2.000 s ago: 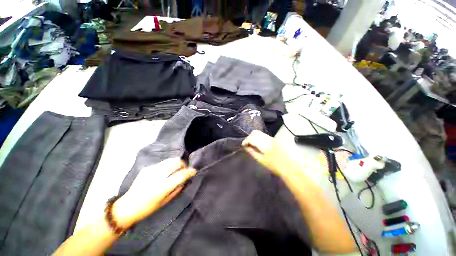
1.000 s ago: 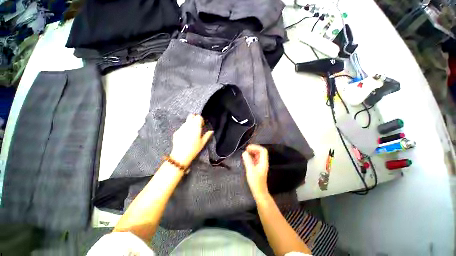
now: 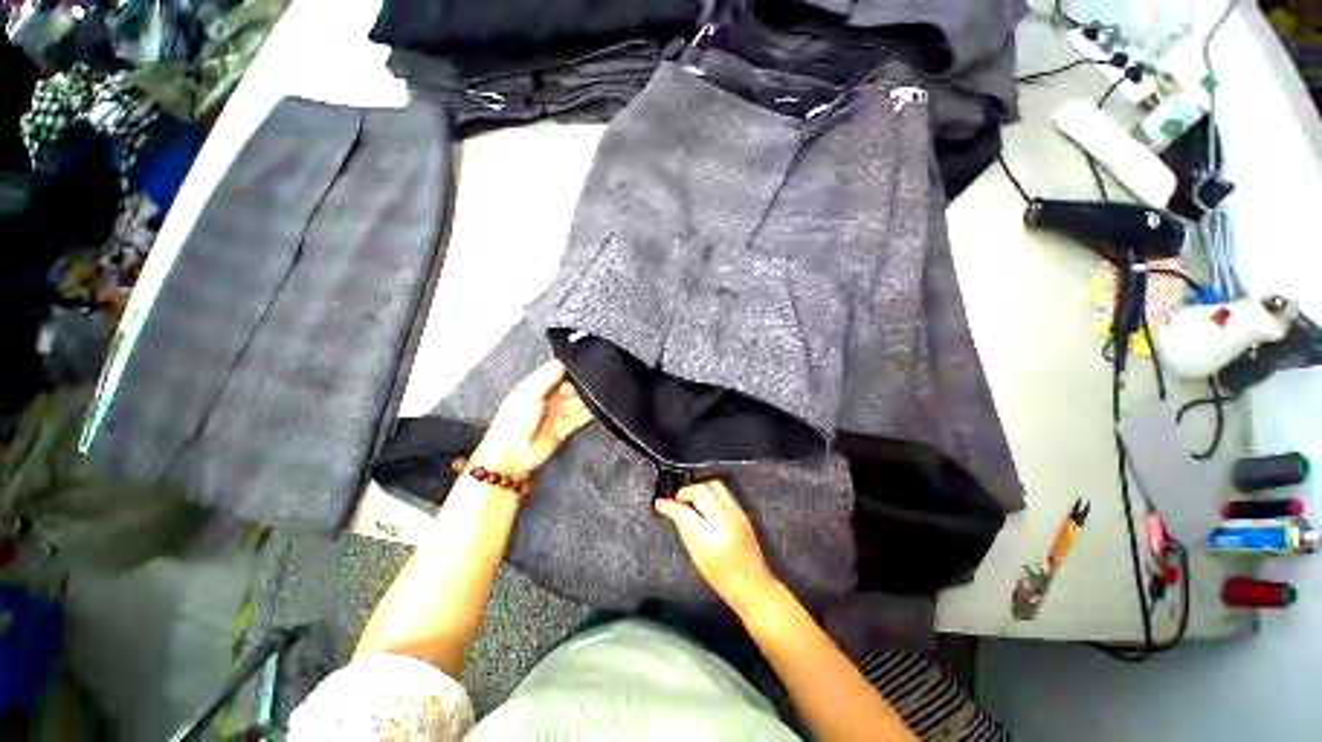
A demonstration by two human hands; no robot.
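A grey skirt (image 3: 740,312) lies with its waist opening towards me, its black lining (image 3: 711,420) showing inside. My left hand (image 3: 539,420), with a beaded bracelet at the wrist, is at the left end of the waist edge, fingers partly behind the cloth. My right hand (image 3: 708,525) pinches a small dark piece at the middle of the near waist edge. Whether it holds a tool too cannot be told. More grey skirts lie under the work, with black lining (image 3: 928,515) showing at the right.
A finished grey skirt (image 3: 297,305) lies flat at left. Dark folded garments (image 3: 537,73) are behind. At right are a black pistol-shaped tool (image 3: 1105,225) with cord, a white spray bottle (image 3: 1215,336), orange-handled snips (image 3: 1067,536), thread spools (image 3: 1270,471) and a blue-and-white tube (image 3: 1256,538).
The waist opening has turned from facing right to facing me and lies wider. My right hand has moved onto its near edge. The view has shifted, with table things now further right.
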